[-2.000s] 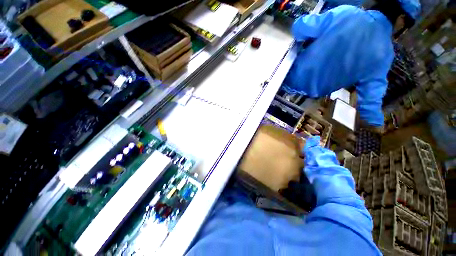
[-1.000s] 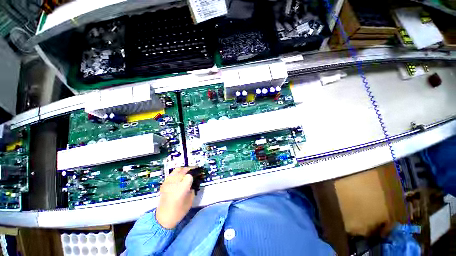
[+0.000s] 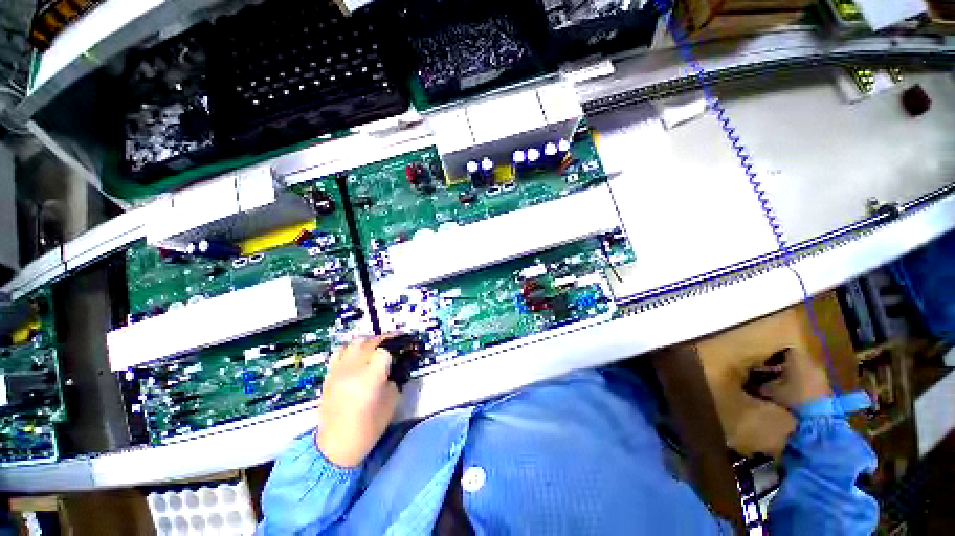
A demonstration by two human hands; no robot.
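Note:
A green circuit board [image 3: 487,288] with a white heatsink bar lies on the conveyor in front of me. A second green board [image 3: 230,382] lies just left of it, with a narrow dark gap between. My left hand [image 3: 354,403] rests at the near edge of the boards, its fingers closed round a black component [image 3: 405,359] beside the gap. My right hand [image 3: 798,389] is low at the right, over a brown cardboard box [image 3: 733,356]. Dark shapes show at its fingertips; finger cots or held parts, I cannot tell.
Black bins of small parts [image 3: 471,52] stand behind the conveyor rail [image 3: 398,136]. A coiled blue cord [image 3: 746,157] crosses the conveyor to my right wrist. A white capacitor tray [image 3: 204,510] is at the near left. Part of another board [image 3: 29,387] shows at the far left.
The view has swung from the right onto the boards, then shifted slightly. My right hand now shows clearly over the box. My left hand stays at the near board edge with the black component.

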